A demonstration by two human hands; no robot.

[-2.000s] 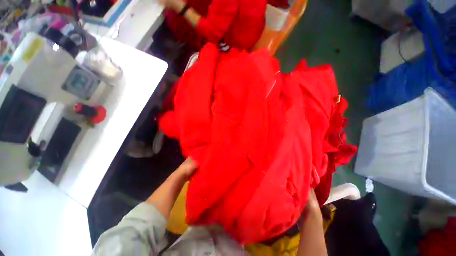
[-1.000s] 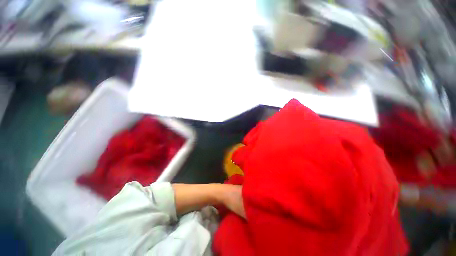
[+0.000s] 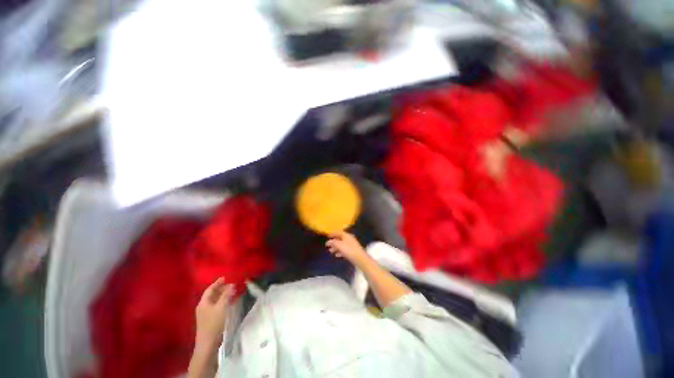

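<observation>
My left hand (image 3: 213, 299) is at the right rim of the white bin (image 3: 60, 277), fingers apart, nothing visible in it. A red garment pile (image 3: 151, 284) lies in this bin, just beyond the hand. My right hand (image 3: 344, 245) is at the near edge of a round yellow stool (image 3: 329, 203); its fingertips meet the edge, but whether they grip it is unclear. Another large red garment heap (image 3: 469, 199) lies at the right, on or in a white-rimmed container (image 3: 480, 299), away from both hands.
A white table (image 3: 188, 103) stands ahead, its edge reaching over the left bin. A person's blurred hand (image 3: 513, 140) shows behind the right heap. A pale bin (image 3: 584, 328) is at the lower right. Dark space lies under the table. The picture is blurred.
The bundled red garment is out of my hands, and a red heap now lies at the right. The view has shifted, showing the stool and both hands. My left hand has moved to the bin's rim.
</observation>
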